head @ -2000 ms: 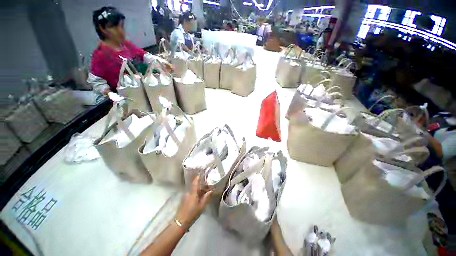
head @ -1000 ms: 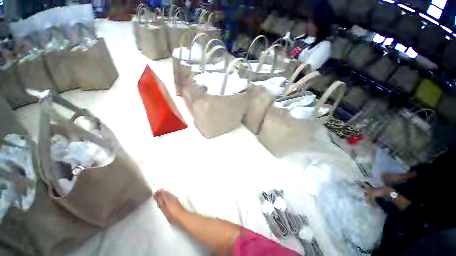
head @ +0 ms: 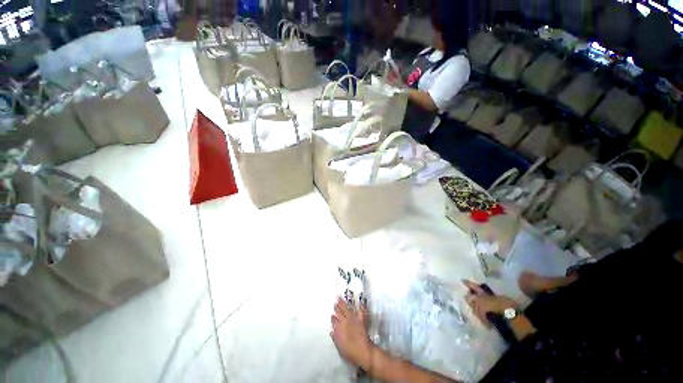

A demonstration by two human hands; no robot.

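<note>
My right hand (head: 350, 333) reaches in from the bottom edge and lies over the pile of small strap-like fittings (head: 352, 281) on the white table. Only the dark and silvery ends show past my fingertips, so I cannot tell whether my fingers are closed on any. My left hand is not in view. A beige tote bag (head: 112, 250) with white stuffing tissue stands at the left, its handles up. Another beige tote bag (head: 374, 202) stands beyond my hand.
Crumpled clear plastic (head: 430, 322) lies right of my hand. A person's hands (head: 494, 305) with black sleeves are beside it. A red wedge (head: 210, 161) stands mid-table. A leopard-print cloth (head: 468, 196) lies on a bag at right. Another person (head: 442, 78) stands behind the bags.
The view has swung right. My left hand has gone out of view. My right hand has left the bags and moved onto the small fittings.
</note>
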